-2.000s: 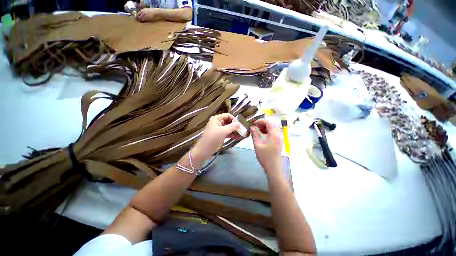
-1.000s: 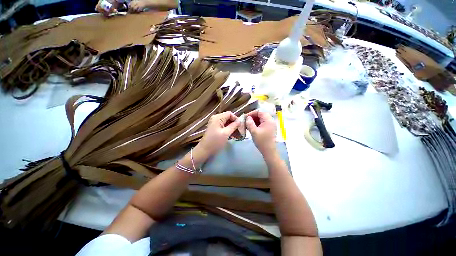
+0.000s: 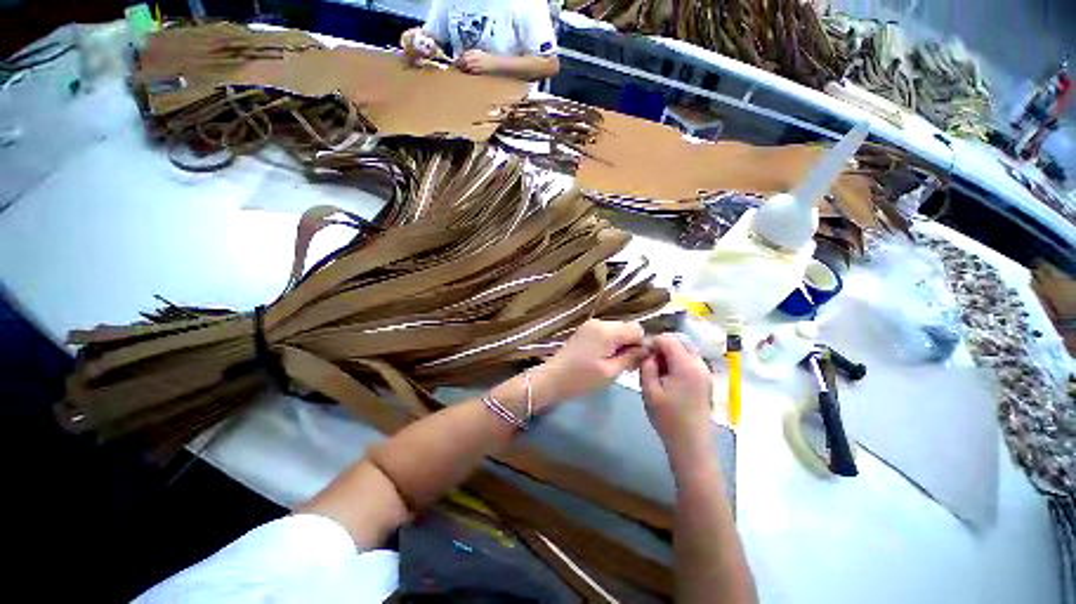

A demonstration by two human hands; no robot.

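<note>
My left hand (image 3: pixel 602 356) and my right hand (image 3: pixel 677 375) are close together above the grey work board (image 3: pixel 590 431). Their fingertips pinch the end of a brown strap (image 3: pixel 647 321); the fingers hide most of that end. The large strap bundle (image 3: pixel 437 277) fans out to the left, tied with a black band (image 3: pixel 262 345). More brown straps (image 3: pixel 590 486) lie across the board near the apron. A yellow-handled brush (image 3: pixel 734 383) lies just right of my right hand, beside the glue pot (image 3: pixel 706 336).
A large glue bottle (image 3: pixel 755 254) stands behind, with a blue tape roll (image 3: pixel 814 290) beside it. A black-handled hammer (image 3: pixel 833 413), a cream ring (image 3: pixel 807 439), a clear plastic bag (image 3: pixel 914 313) and a grey sheet (image 3: pixel 932 437) are at right. A person (image 3: pixel 496 35) works across the table.
The camera view has shifted, so the table items appear further right and lower. My hands stay together at the strap end; a white piece seen between them earlier no longer shows clearly.
</note>
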